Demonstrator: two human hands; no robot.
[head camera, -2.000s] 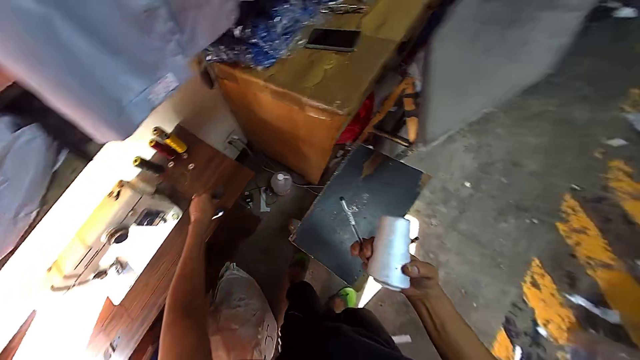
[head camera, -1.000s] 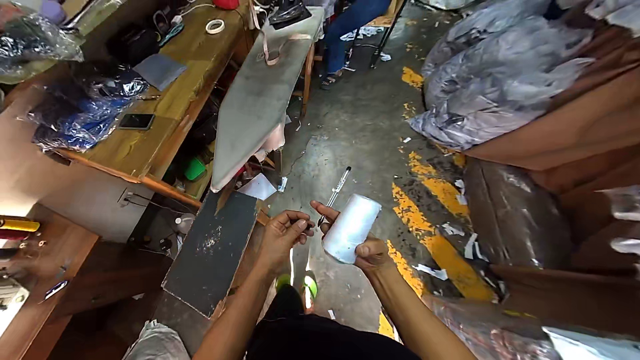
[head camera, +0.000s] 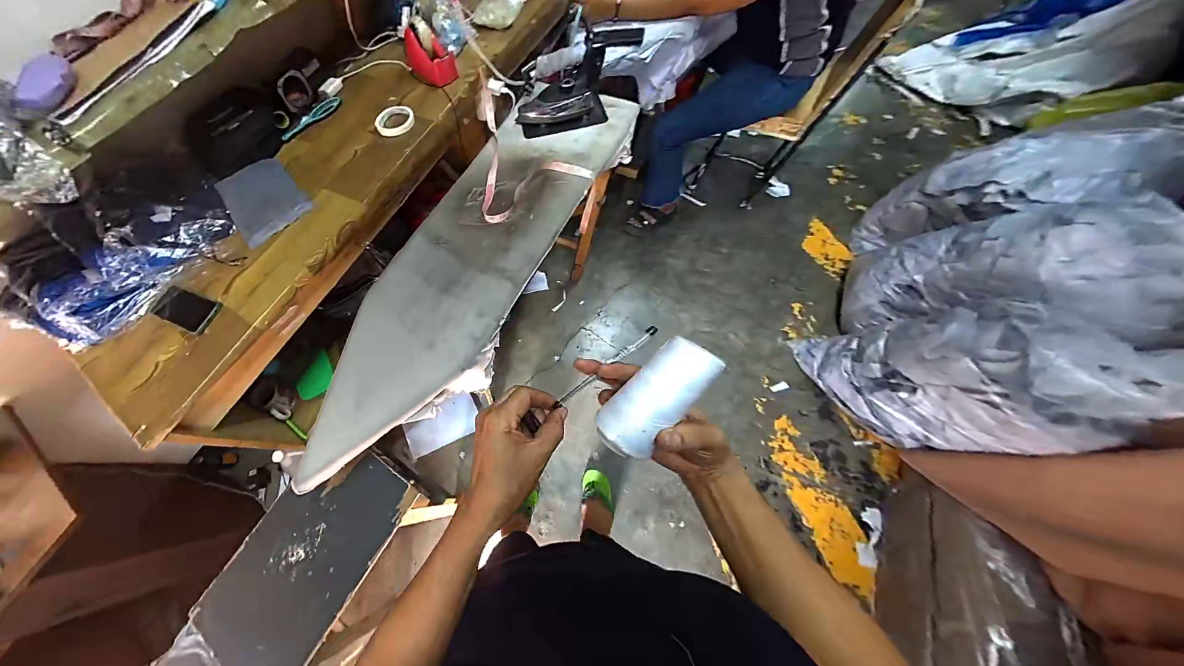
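Observation:
My right hand (head camera: 689, 444) is closed around a white cone of thread (head camera: 661, 398), tilted up to the right. A slim clear pen (head camera: 615, 356) with a dark end runs between my hands, past the extended fingers of my right hand. My left hand (head camera: 518, 444) pinches the pen's lower end between thumb and fingers, with something small and dark beside it that I cannot make out. Both hands are above the floor, just right of the ironing board (head camera: 435, 277).
An iron (head camera: 558, 102) and a pink measuring tape (head camera: 492, 176) lie on the board. The wooden table (head camera: 342, 185) at left holds a phone (head camera: 186, 310) and masking tape (head camera: 394, 121). A seated person (head camera: 703, 120) is beyond. Large plastic-wrapped bundles (head camera: 1017, 277) line the right.
My left hand has left the sewing machine table, where it was two seconds ago, and come to the pen beside the cone. The view has swung toward the ironing board and aisle.

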